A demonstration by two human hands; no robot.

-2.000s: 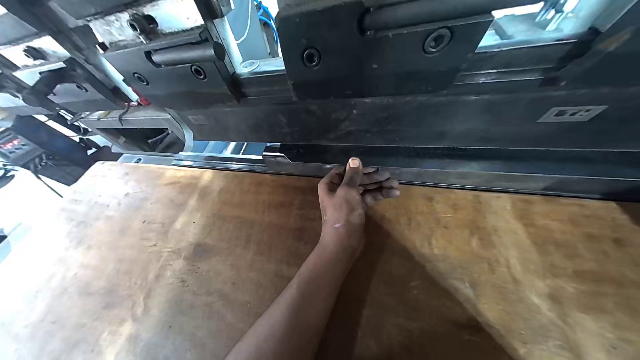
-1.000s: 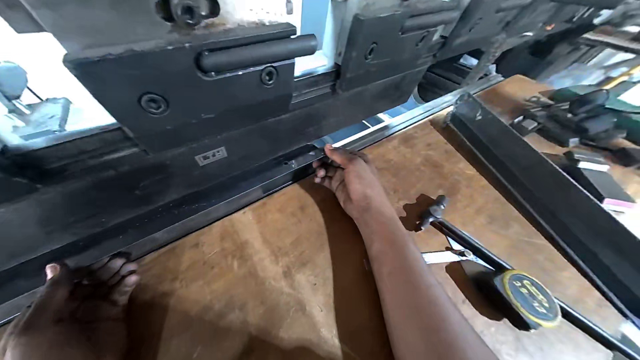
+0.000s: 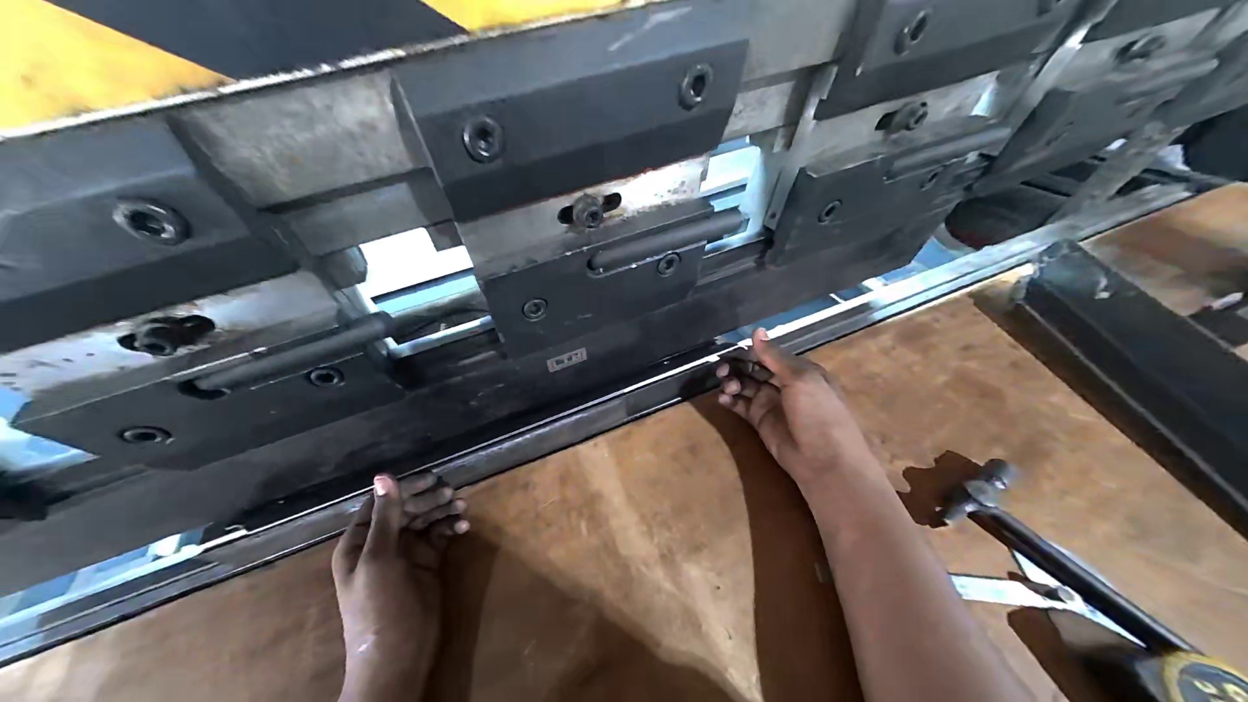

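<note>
My left hand is at the front edge of a long, narrow dark metal bar, with its thumb up against the bar's upper edge and its fingers curled. Farther right along the same edge, my right hand touches the bar with its thumb raised and fingertips bent in. Whether either hand grips the bar or only rests against it cannot be told. Just behind the bar hangs the dark lower edge of a press brake's upper tooling, held by bolted clamp plates.
A brown wooden board lies under both forearms. On its right are a hammer, a white metal tool and part of a yellow and black tape measure. A dark steel angle bar slants across the right side.
My left hand, palm up with fingers spread one second ago, now has its thumb at the bar and its fingers curled. My right hand stays at the bar's edge. The view has shifted.
</note>
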